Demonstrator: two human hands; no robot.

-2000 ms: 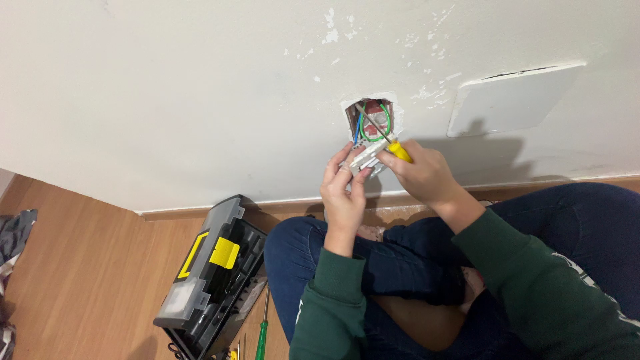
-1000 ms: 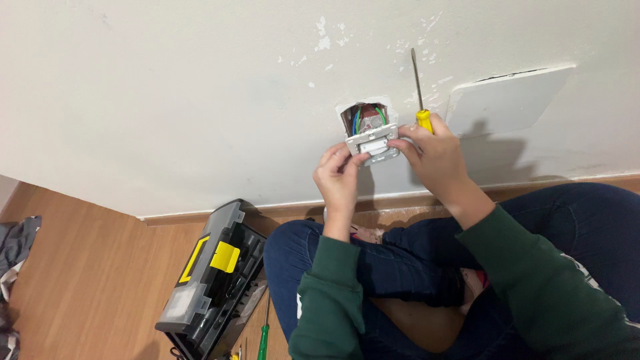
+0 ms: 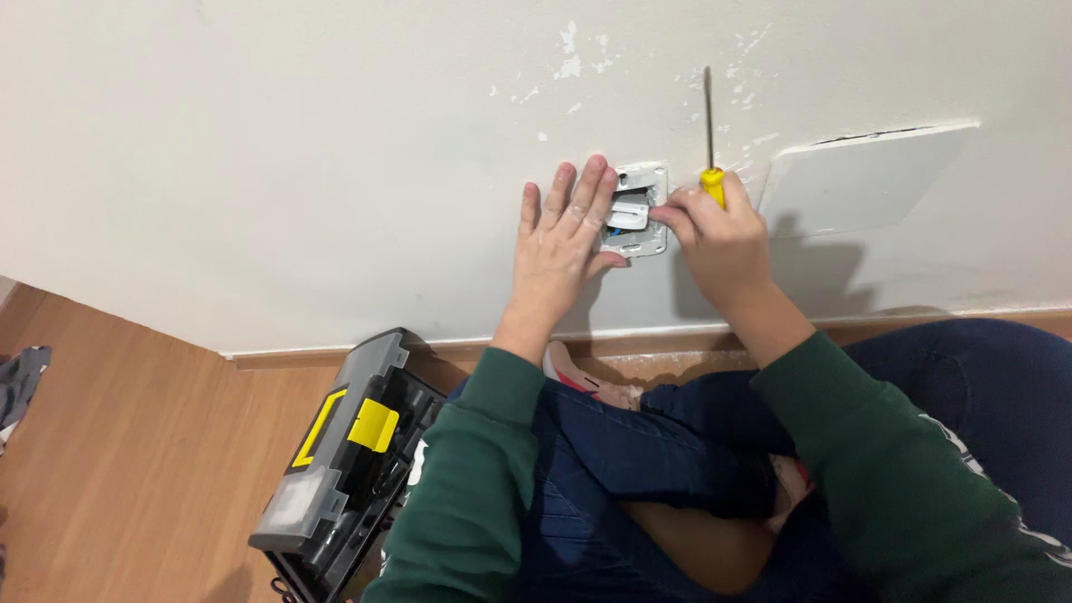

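A white electrical mounting frame (image 3: 657, 236) lies against the wall over the wall box, with a white module (image 3: 628, 215) in its middle and a bit of blue wire showing below the module. My left hand (image 3: 561, 234) is spread flat on the wall and over the frame's left side, its thumb along the lower edge. At the frame's right side, the fingertips of my right hand (image 3: 724, 234) touch the module's edge. The same hand holds a screwdriver (image 3: 712, 180) by its yellow handle, the shaft pointing up the wall. My left hand hides part of the frame.
To the right is a white cover panel (image 3: 867, 184) on the wall. An open toolbox (image 3: 343, 452) with a yellow latch stands on the wooden floor (image 3: 151, 444) at lower left. My crossed legs in jeans (image 3: 653, 456) are below the frame. Cloth (image 3: 23, 385) lies at far left.
The frame, earlier held in front of the box opening by both hands, now covers it. My left hand has gone from pinching the frame to lying flat over its left side. The screwdriver stays in my right hand.
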